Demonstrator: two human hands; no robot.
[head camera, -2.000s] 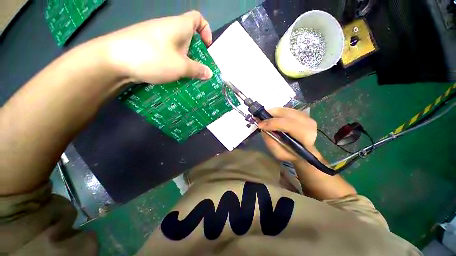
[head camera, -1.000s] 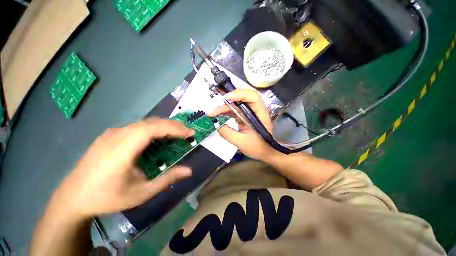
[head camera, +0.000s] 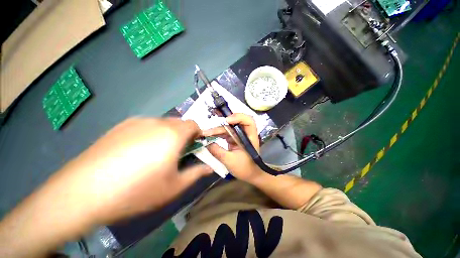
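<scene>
A green printed circuit board (head camera: 190, 149) shows nearly edge-on between my hands, mostly hidden by them. My left hand (head camera: 151, 164), blurred, has its fingers and thumb around the board's left part. My right hand (head camera: 241, 148) holds the black soldering iron (head camera: 241, 135), its tip pointing up and away, clear of the board. The fingers of my right hand also pinch the board's right end. A white backing board (head camera: 200, 108) lies on the black mat beneath.
Two green panels (head camera: 151, 30) (head camera: 66, 98) lie on the conveyor beside brown cardboard (head camera: 50, 45). A white cup (head camera: 266, 88) and yellow block (head camera: 301, 79) stand right of the backing board. The dark feeder box (head camera: 338, 55) is behind, its cable looping right to the iron.
The board has gone from lying under the iron tip to being lifted and tilted edge-on between both hands. The iron tip has swung away from it. The view has shifted, showing more conveyor and the feeder box.
</scene>
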